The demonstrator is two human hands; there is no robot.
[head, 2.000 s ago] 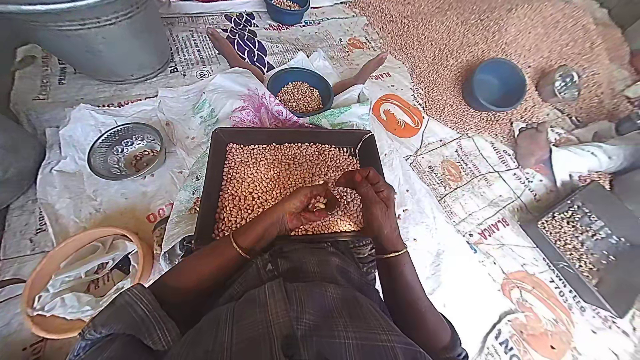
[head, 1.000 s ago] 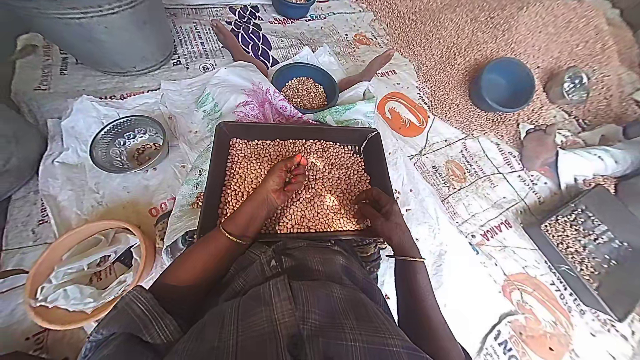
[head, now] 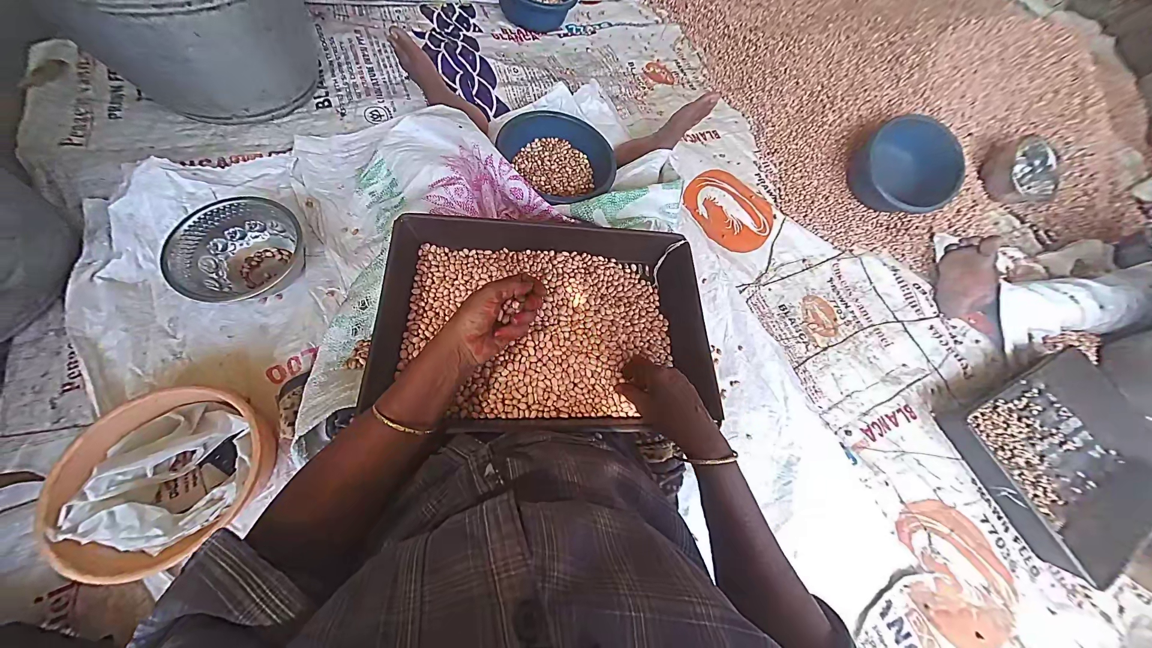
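A dark rectangular tray (head: 706, 378) rests at my lap, spread with light brown peanuts (head: 549, 360) that look shelled. My left hand (head: 499, 317) is over the tray's middle, palm turned up and fingers curled around a few peanuts. At the tray's near right corner, my right hand (head: 661, 396) has its fingertips down at the peanuts; whether it holds any is hidden. Just beyond the tray stands a blue bowl (head: 607, 153) part filled with peanuts. A perforated metal bowl (head: 180, 261) with a few reddish pieces in it lies to the left.
An orange-brown ring-shaped rim (head: 67, 504) lies at lower left, a metal tub (head: 207, 63) at upper left. Two feet flank the blue bowl. At right are a large peanut heap (head: 810, 81), an empty blue bowl (head: 907, 164), a glass jar (head: 1021, 169), another person's foot and a second tray (head: 1107, 504).
Two seconds ago both my hands were close together over the tray's near right part, the left holding peanuts. They are now apart, the left further left and the right down at the near right corner.
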